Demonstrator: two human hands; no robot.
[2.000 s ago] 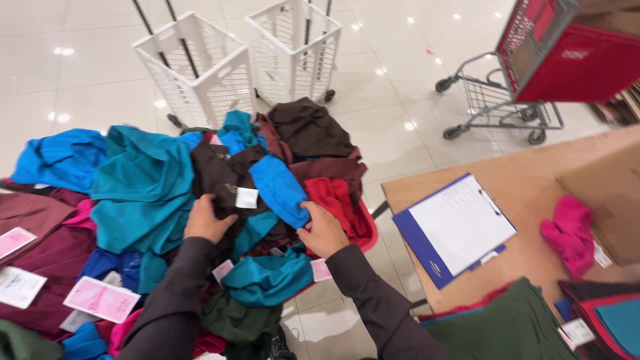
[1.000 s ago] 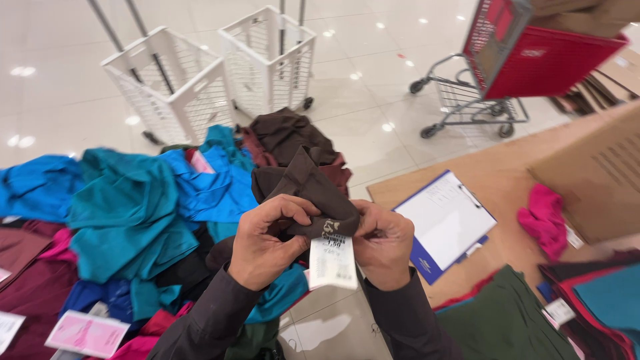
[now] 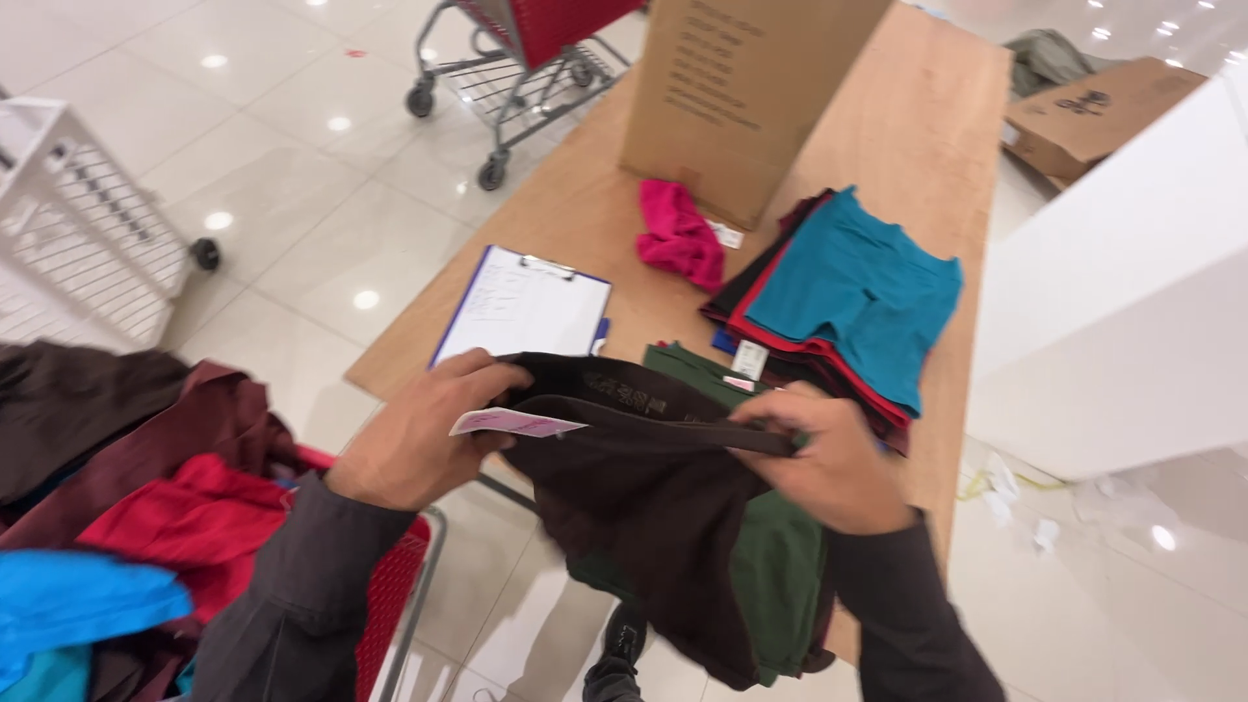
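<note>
A dark brown stretch garment (image 3: 634,507) hangs between my two hands, its waistband spread and its inside showing faint print. My left hand (image 3: 429,429) grips one end of the waistband, close to a white and pink paper tag (image 3: 517,421). The other end is pinched in my right hand (image 3: 829,453). Behind and partly under the brown garment lies a dark green garment (image 3: 780,565) on the table's near edge. Farther right, a stack of shorts with a teal pair (image 3: 858,283) on top rests on the table. Several red and dark pieces show beneath it.
On the wooden table (image 3: 907,107) are a clipboard (image 3: 531,307), a crumpled pink garment (image 3: 678,234) and a tall cardboard box (image 3: 741,97). Mixed clothes (image 3: 205,517) fill a red cart at left. A white basket (image 3: 88,234) and a shopping cart (image 3: 546,29) stand beyond; a white pillar (image 3: 1121,292) is right.
The view has swung right toward the table. The brown garment, bunched in both hands above the clothes pile one second ago, now hangs opened out over the table's near edge.
</note>
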